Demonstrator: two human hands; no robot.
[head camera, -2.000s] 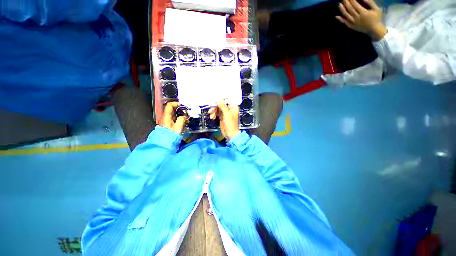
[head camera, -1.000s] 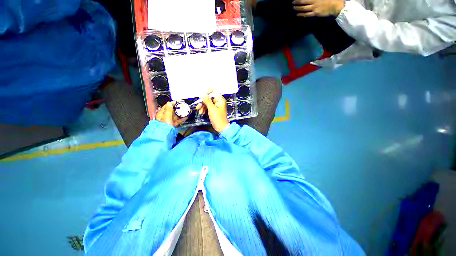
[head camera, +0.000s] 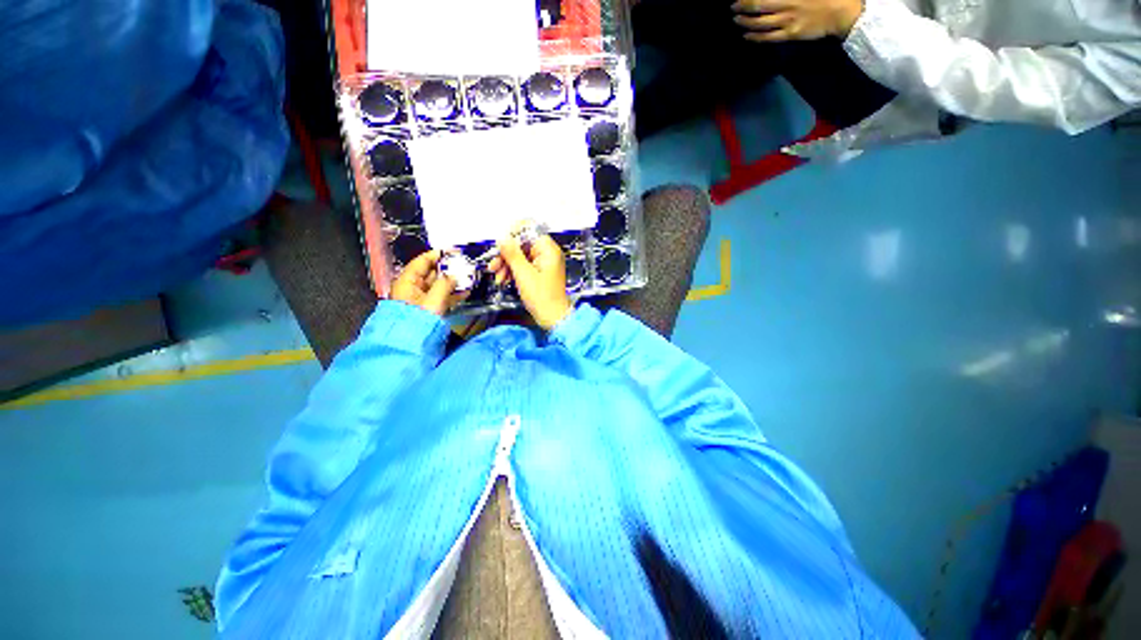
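My left hand (head camera: 423, 283) holds a round component (head camera: 457, 269) with a whitish face at the near edge of the clear blister tray (head camera: 638, 256). My right hand (head camera: 538, 278) is just to its right, fingers pinched on a thin tool (head camera: 492, 254) whose tip reaches towards the component. A small whitish bit shows above the right fingertips; I cannot tell what it is. A blank white sheet (head camera: 504, 184) lies over the middle pockets. Dark round components (head camera: 399, 204) sit in the pockets around it.
A second white sheet (head camera: 451, 35) lies beyond the tray on a red crate (head camera: 586, 53). Another person's hand (head camera: 801, 18) and white sleeve are at the upper right. A person in blue clothing (head camera: 138, 163) is at the left. Red frame parts (head camera: 751, 175) stand beside my right knee.
Since two seconds ago, a white-faced component has come into view in my left hand, and my right hand has moved slightly left towards it. The view has shifted, so the tray sits higher. Little differs from one second ago.
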